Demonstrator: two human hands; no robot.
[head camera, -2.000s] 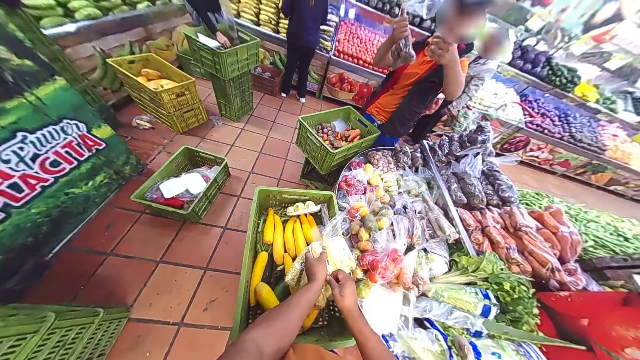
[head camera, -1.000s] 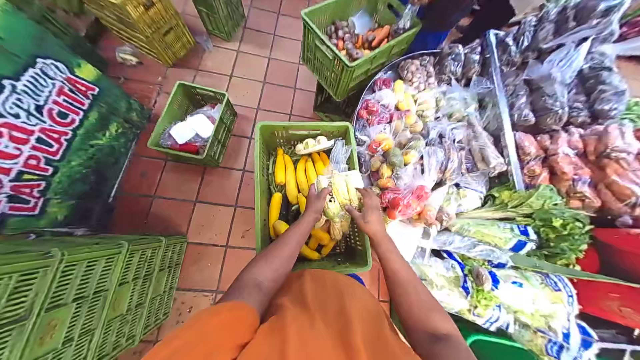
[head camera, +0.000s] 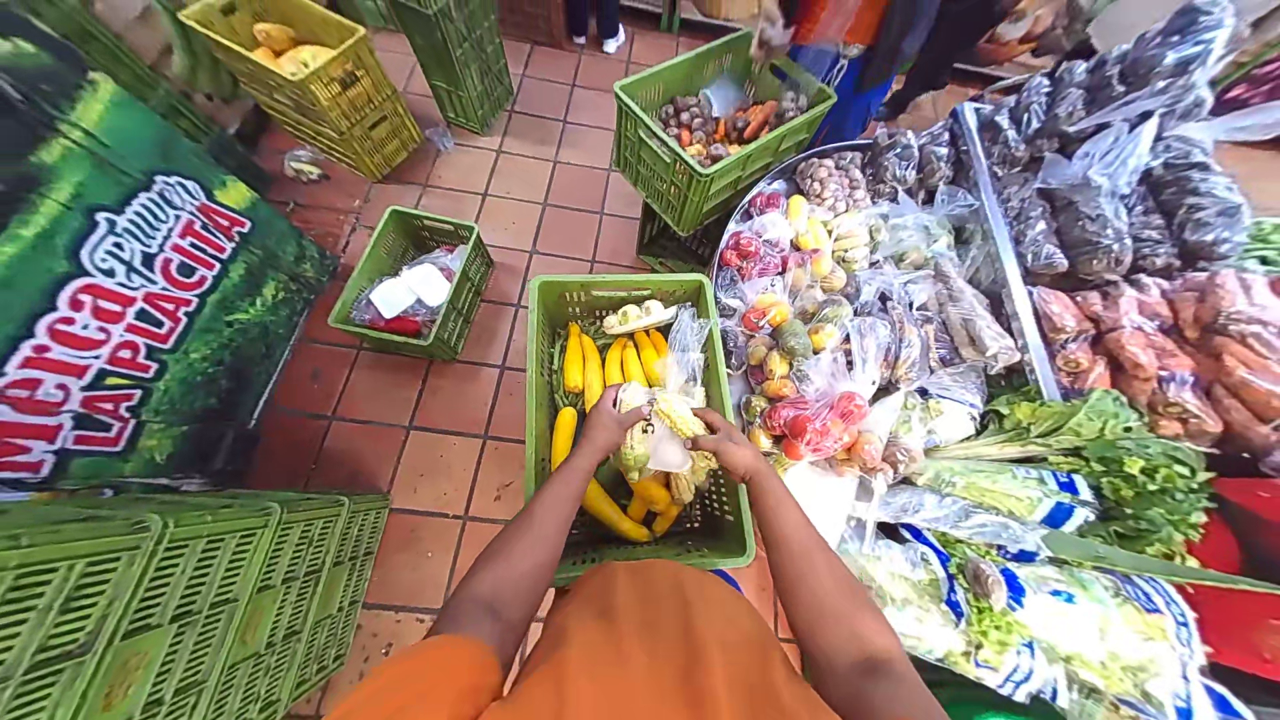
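A clear plastic bag of corn cobs (head camera: 676, 416) is between my hands, above a green plastic crate (head camera: 541, 300). My left hand (head camera: 608, 425) grips its left side. On the right, my right hand (head camera: 728, 444) has its fingertips against the bag. Yellow zucchini (head camera: 592, 368) lie in the crate on the left and below the bag, partly hidden by it. A pale bundle in wrap (head camera: 640, 316) rests at the crate's far end. The bag's loose top spreads toward the far right corner.
Bagged produce (head camera: 800, 340) covers a metal display at the right, beside leafy greens (head camera: 1120, 470). A small green crate (head camera: 455, 325) stands on the tiled floor; a crate of carrots (head camera: 655, 170) is beyond. Stacked green crates (head camera: 200, 590) stand lower left. A person (head camera: 850, 50) stands at the top.
The view has tilted down sharply since the first frame. My hands stay on the corn bag over the crate; against one second ago, my right hand's fingers are more spread.
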